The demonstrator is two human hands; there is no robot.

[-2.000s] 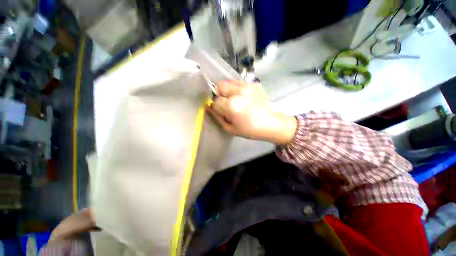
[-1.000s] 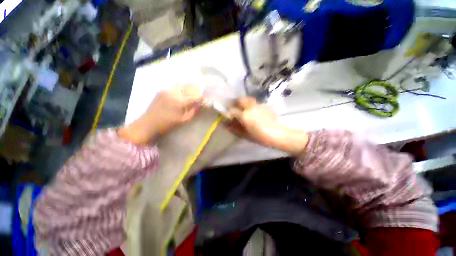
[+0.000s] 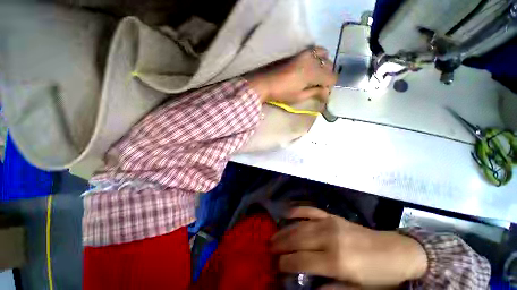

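A large beige fabric panel lies curled over the left of the table, over and around my left forearm. A yellow binding edge shows on a beige part under my left hand. My left hand is on the fabric left of the needle plate, fingers bent at its edge; the fingertips are partly hidden. My right hand is below the table's front edge, over my lap, with a small shiny thing at its lower fingers; its grip is unclear. The presser foot area of the sewing machine has no fabric under it.
Green-handled scissors lie on the white table at the right, blades towards the machine. The machine head is at the upper right. A blue bin and a yellow floor line show at the left.
The view has moved closer to the machine. My right hand has left the fabric and dropped below the table edge. The beige panel is now raised and curled over my left arm.
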